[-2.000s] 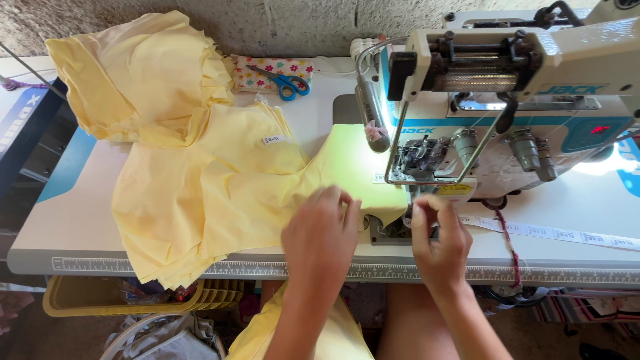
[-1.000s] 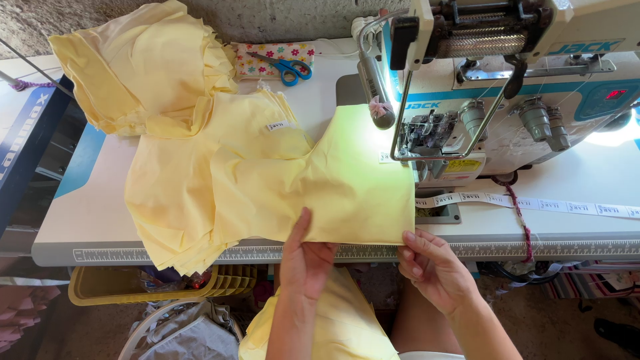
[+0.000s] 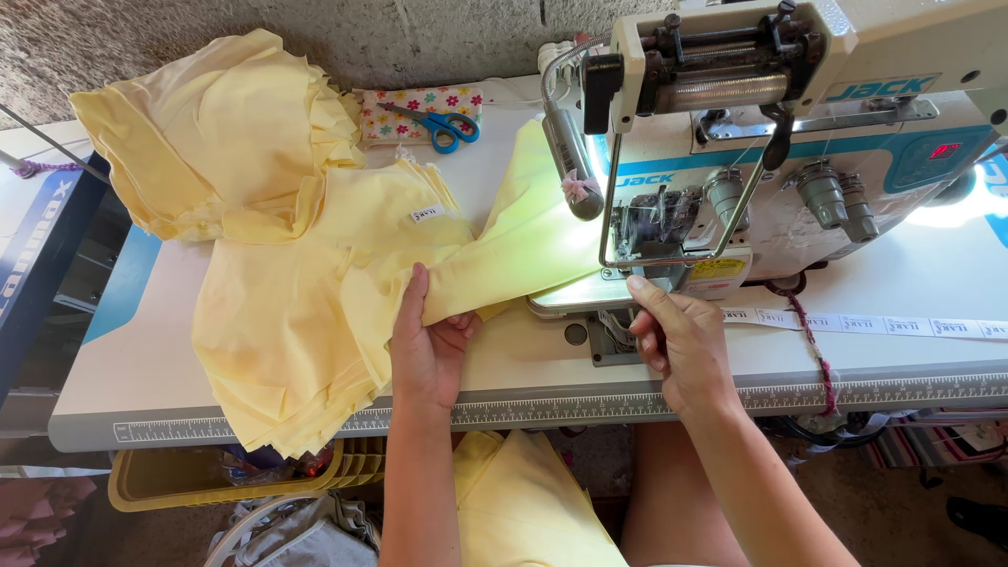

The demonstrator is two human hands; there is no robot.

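My left hand [image 3: 429,346] grips the lower edge of a yellow fabric piece [image 3: 504,252], which runs right to the presser foot area of a Jack industrial sewing machine [image 3: 661,228]. Beside the needle area, my right hand [image 3: 677,339] has its thumb and fingers pinched together near the fabric's right end; whether it holds the edge cannot be told. Left of my left hand lies a layered pile of yellow pieces [image 3: 276,315], with a small printed tag [image 3: 428,213] on top. More yellow cloth [image 3: 528,504] rests over my lap.
Blue-handled scissors [image 3: 445,126] lie on a flowered pouch [image 3: 394,110] at the back. A folded yellow stack [image 3: 220,142] stands back left. Printed label tape [image 3: 866,324] crosses the table at right. Below the ruler-marked table edge [image 3: 551,409] is a yellow basket [image 3: 157,488].
The fabric's front edge, flat along the table edge a second ago, is now lifted and folded back. My left hand has moved up and left with it; my right hand is now by the needle area.
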